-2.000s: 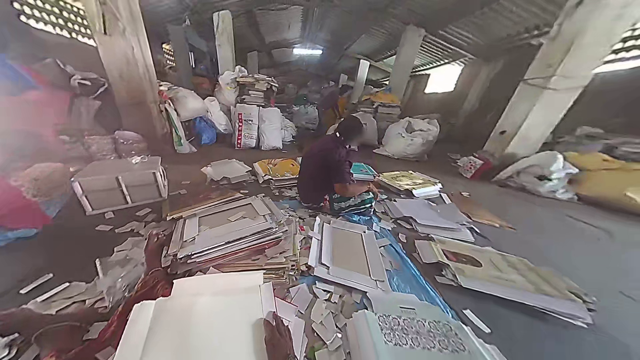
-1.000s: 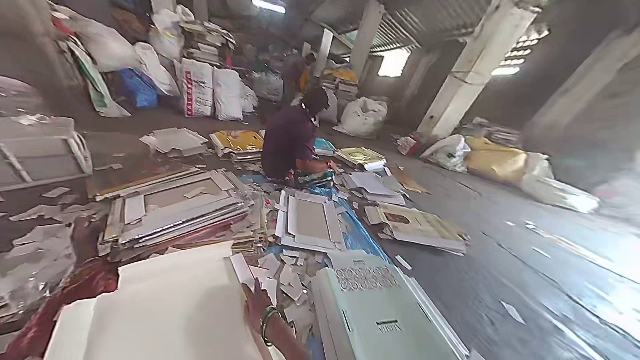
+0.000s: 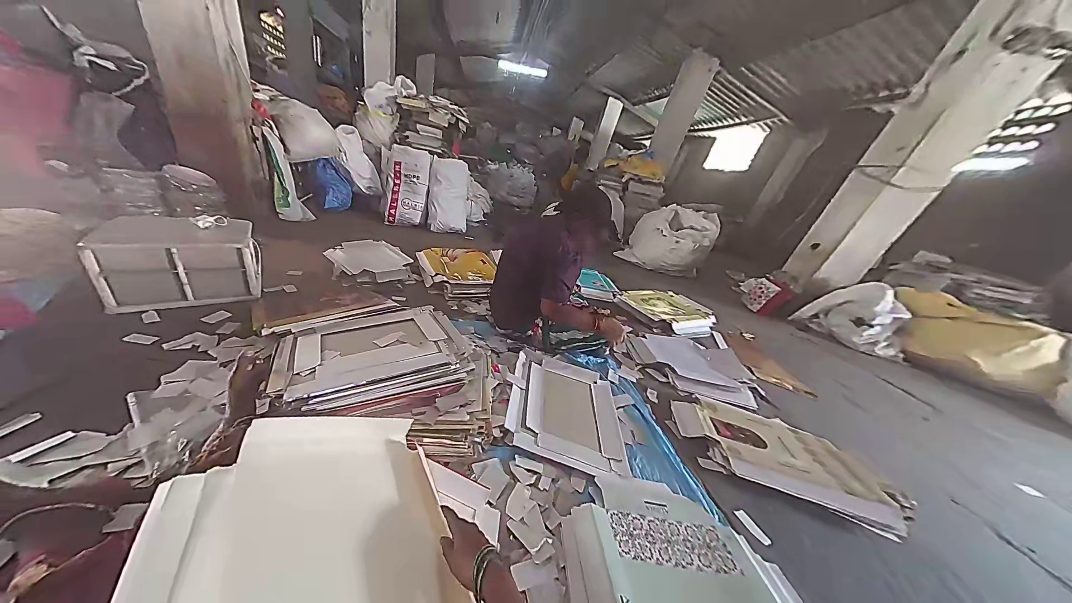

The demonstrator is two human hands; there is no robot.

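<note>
A stack of large white card sheets [image 3: 318, 519] lies directly before me at the bottom of the view. My right hand [image 3: 471, 546], with bangles at the wrist, holds the stack's right edge beside a raised flap with a tan rim. My left hand [image 3: 244, 381] is blurred beyond the stack's upper left side; its fingers are not clear, and the red-sleeved arm runs down to the lower left. Just right of my right hand are loose paper scraps [image 3: 523, 511] and a pale green printed card stack [image 3: 670, 544]. A folded white card frame [image 3: 569, 410] lies farther forward.
A person [image 3: 544, 276] sits ahead among piles of printed card [image 3: 670, 308]. Stacked card frames [image 3: 377, 356] lie front left, a blue plastic sheet [image 3: 657, 452] right of centre. Filled white sacks [image 3: 674, 239], a grey box [image 3: 172, 264] and concrete pillars [image 3: 904, 159] stand around.
The view swung right and then back left. My right hand remains at the right edge of the white card stack, where a flap now stands raised beside the fingers.
</note>
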